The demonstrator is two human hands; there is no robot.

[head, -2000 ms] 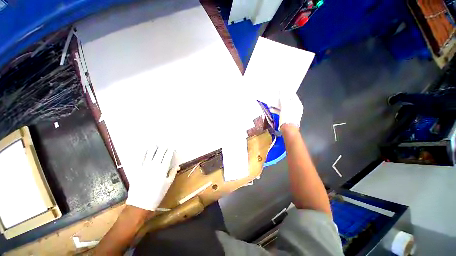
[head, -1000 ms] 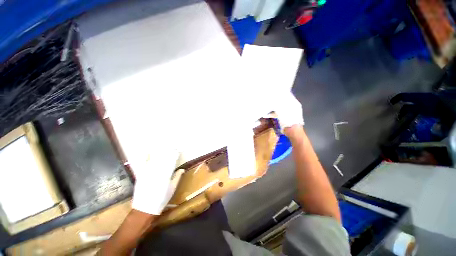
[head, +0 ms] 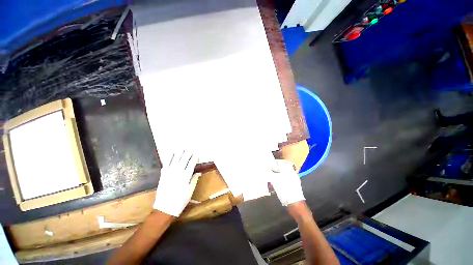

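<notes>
Large white sheets [head: 218, 98] lie on the brown bed, overexposed, so single edges are hard to tell. A smaller white piece [head: 242, 178] juts from their front edge over the wooden ledge. My right hand [head: 286, 182], in a white glove, grips the right side of this piece; its fingertips blend into the white. My left hand [head: 178, 182], also gloved, rests flat on the sheets' front left corner, fingers slightly apart. The yellow-tan cutting die [head: 80, 155] lies at the left with white material inside its frame.
The black scratched pad [head: 116, 140] lies between die and sheets. Thin white offcuts [head: 111, 223] lie on the wooden ledge [head: 67, 230] and floor. A blue round bin [head: 317, 129] stands right of the bed. Red and green controls [head: 353, 35] are at the upper right.
My right hand has come back toward me from over the bin, and the white piece it held out there no longer sticks out to the right. The view has shifted, showing more of the die.
</notes>
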